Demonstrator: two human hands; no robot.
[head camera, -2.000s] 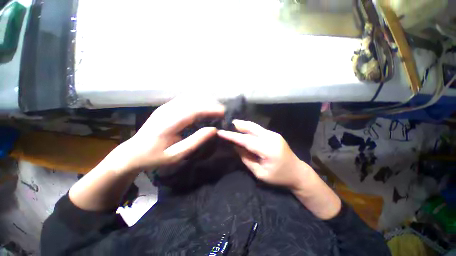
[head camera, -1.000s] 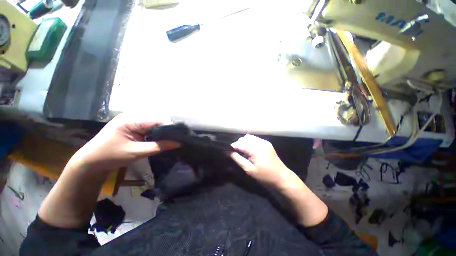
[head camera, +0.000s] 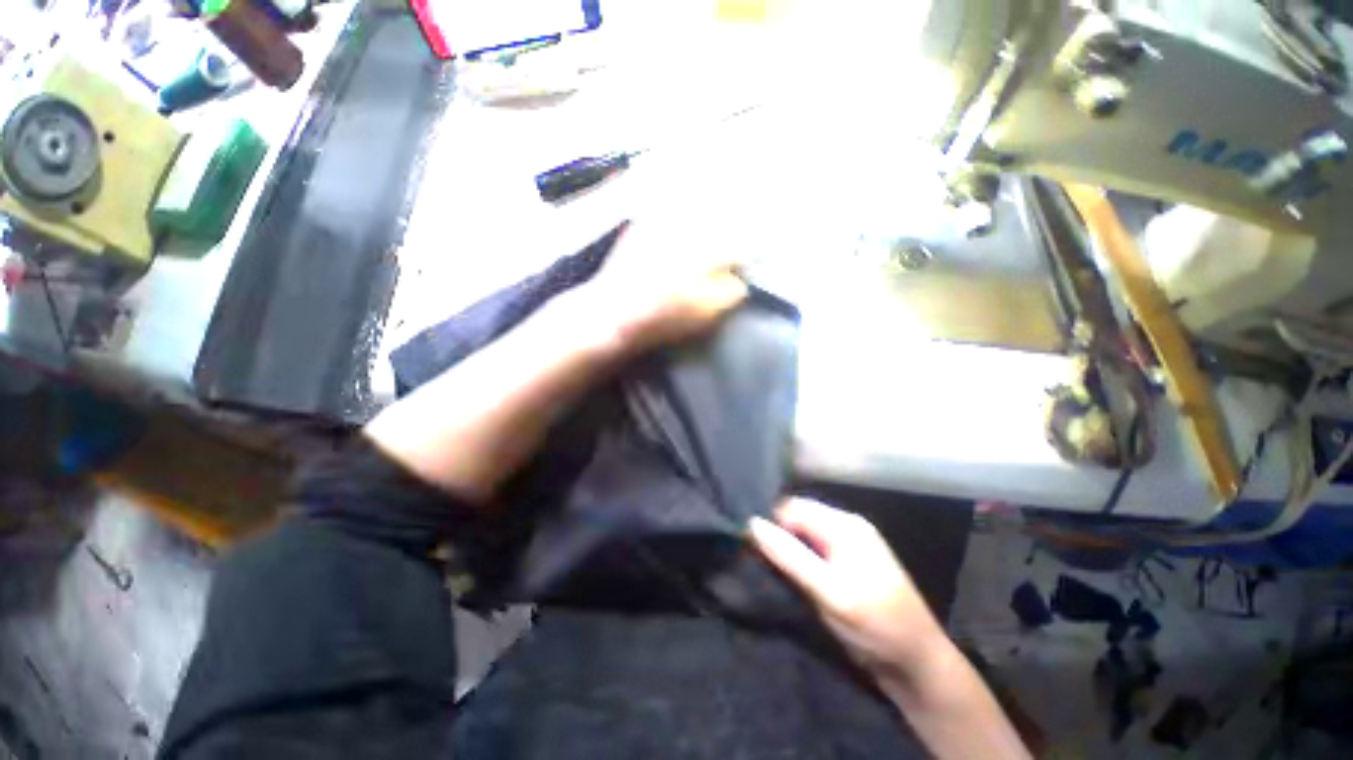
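A dark cloth panel (head camera: 742, 401) is spread between my hands, partly over the table's front edge and partly over my lap. A strip of it lies on the white table to the left of my left forearm. My left hand (head camera: 675, 305) is on the panel's upper part, washed out by glare; its fingers close on the cloth near the top edge. My right hand (head camera: 831, 564) pinches the panel's lower right edge between thumb and fingers. The cream sewing machine head (head camera: 1187, 112) is at the right, apart from the cloth.
A screwdriver (head camera: 583, 177) lies on the white table. A red-edged phone (head camera: 512, 23) is at the back. A wooden strip (head camera: 1157, 334) is at the right. A green case (head camera: 211, 186) and a second sewing machine (head camera: 89, 164) are at the left.
The cloth, gathered low between my hands before, is now opened out and raised onto the table edge. My left hand has moved up and right. More of the table's back shows.
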